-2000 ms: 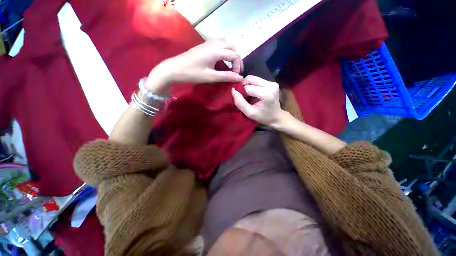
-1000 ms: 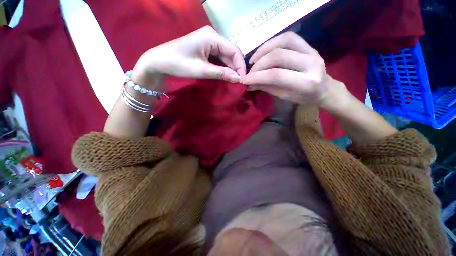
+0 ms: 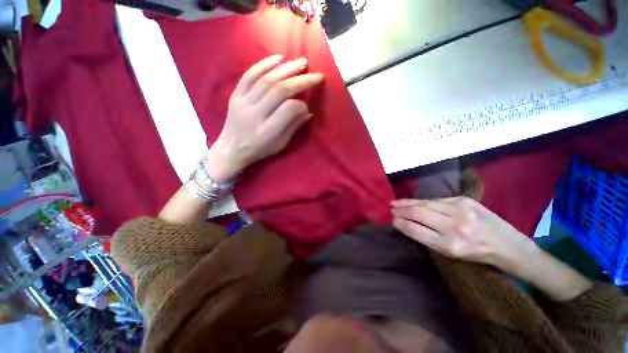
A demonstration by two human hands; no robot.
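Observation:
A dark red cloth panel runs from the lit needle area at the top down over the table's front edge to my lap. My left hand lies on the panel below the needle area, fingers spread, pressing it without gripping. My right hand pinches the panel's right edge near the lap with its fingertips. The needle itself is lost in the glare.
Another dark red garment piece lies at the left. Scissors with a yellow-orange handle loop lie top right. A printed ruler scale runs along the table front. A blue crate stands at the right, with dark red cloth beside it.
My hands have parted: the left moved onto the panel, the right moved down and right along its edge. The panel is now spread up to the needle, and the scissors have come into view.

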